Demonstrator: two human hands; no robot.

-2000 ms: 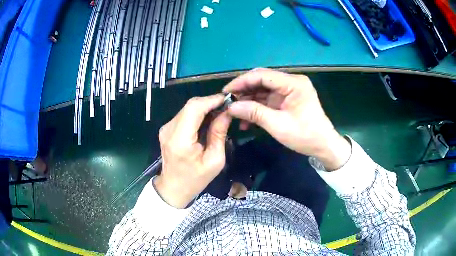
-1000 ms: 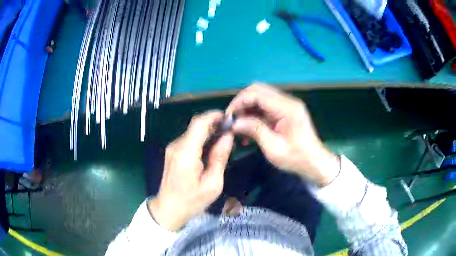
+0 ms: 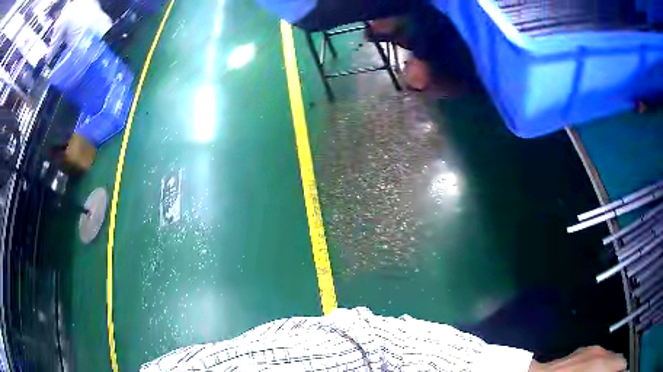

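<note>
Several slim silver-grey tubes (image 3: pixel 618 211) lie side by side at the right edge of the view. Their ends stick out past the bench edge (image 3: pixel 597 178). One hand, which looks like my left hand (image 3: pixel 581 360), is at the bottom right below the tubes, cut off by the lower edge. Its fingers and anything in them are hidden. My right hand is out of the picture.
A blue tote bin (image 3: pixel 581 83) with dark slim items stands at the upper right. Beyond it are a stool (image 3: pixel 360 70) and part of a person. Yellow lines (image 3: pixel 305 167) cross the green floor. Blue containers (image 3: pixel 105 109) and a round pale disc (image 3: pixel 93 216) are at left.
The view has swung far to the left, to the floor. The tubes and bin now show at the right. The small piece held between both hands and the right hand have left view.
</note>
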